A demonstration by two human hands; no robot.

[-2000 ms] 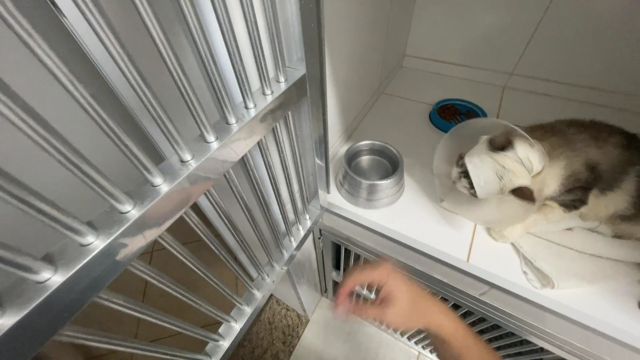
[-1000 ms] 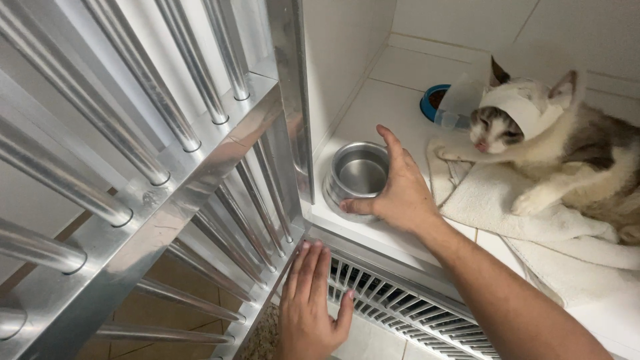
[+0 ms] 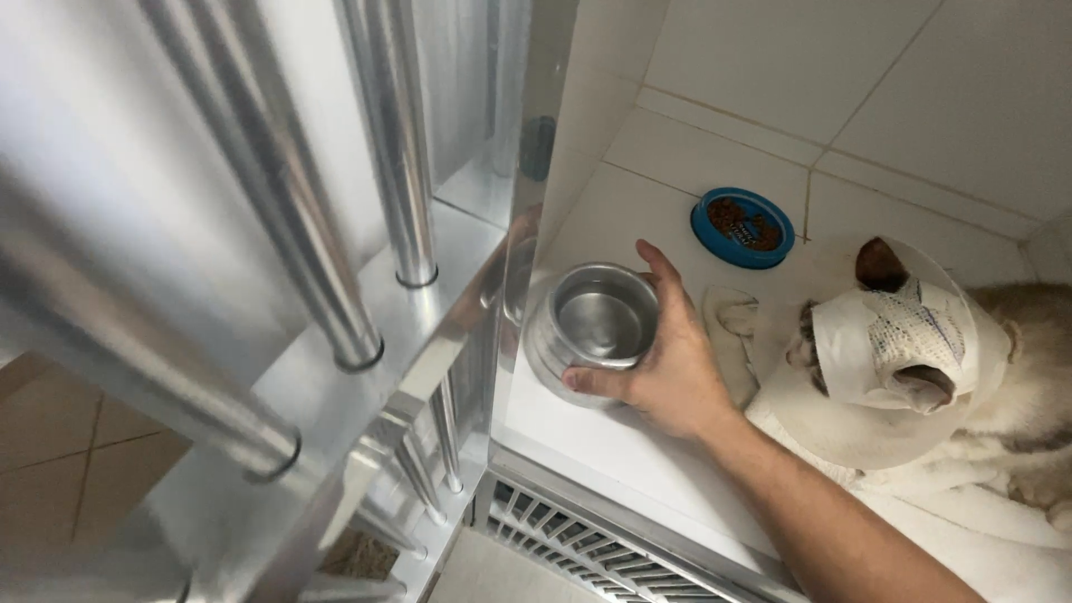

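My right hand [image 3: 670, 368] grips the side of a round metal bowl [image 3: 548, 335] that holds clear liquid, thumb at the near side and fingers around the right and far side. The bowl is at the left edge of the white tiled cage floor, close to the door frame. Right of the hand lies a cat [image 3: 1026, 360] with a bandaged head inside a clear cone collar [image 3: 988, 335]. Behind the bowl sits a blue dish [image 3: 708, 239] with brown kibble. My left hand is out of view.
A metal barred door [image 3: 435, 335] fills the left side, standing open. Below the cage floor's front edge runs a metal grille [image 3: 578, 544]. A light cloth [image 3: 946, 519] lies under the cat. Tiled walls [image 3: 946, 109] enclose the back.
My right hand, open beside the metal bowl a second ago, is now closed on its side. My left hand has left the view. The cat's head has turned, and the view has moved closer.
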